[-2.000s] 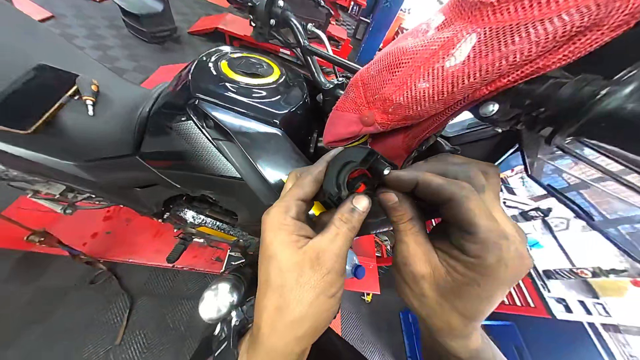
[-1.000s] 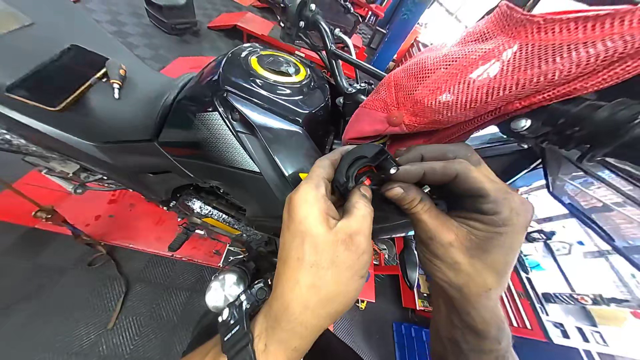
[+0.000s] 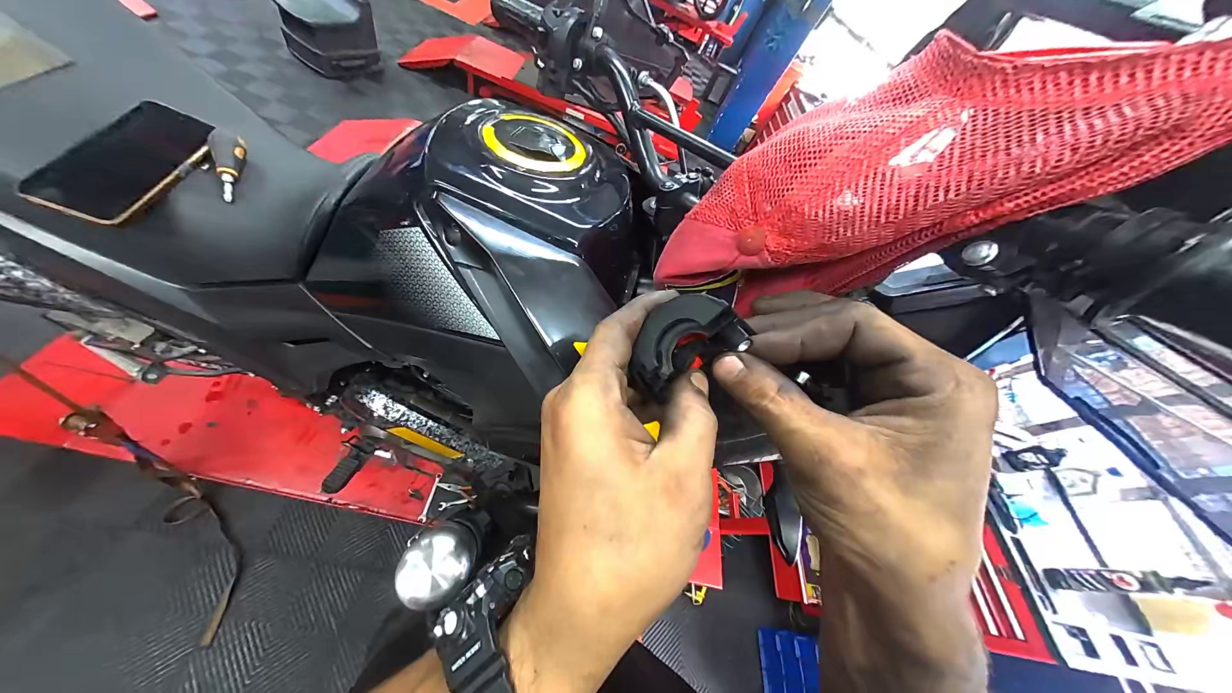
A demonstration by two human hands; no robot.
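A black curved plastic housing with red inside its round opening is pinched between the fingers and thumb of my left hand. My right hand touches the housing's right end with thumb and fingertips, beside a small metal screw end. A second small metal tip shows below my right fingers; what it belongs to is hidden. Behind my hands stands a black motorcycle, its fuel tank bearing a yellow-ringed cap.
A phone and a stubby screwdriver lie on the seat. Red mesh cloth covers part of the front beside the handlebar. The motorcycle stands over a red lift platform; a strap hangs at the left.
The housing stays in my left hand, and my right fingertips remain at its right end. The grip has shifted only slightly.
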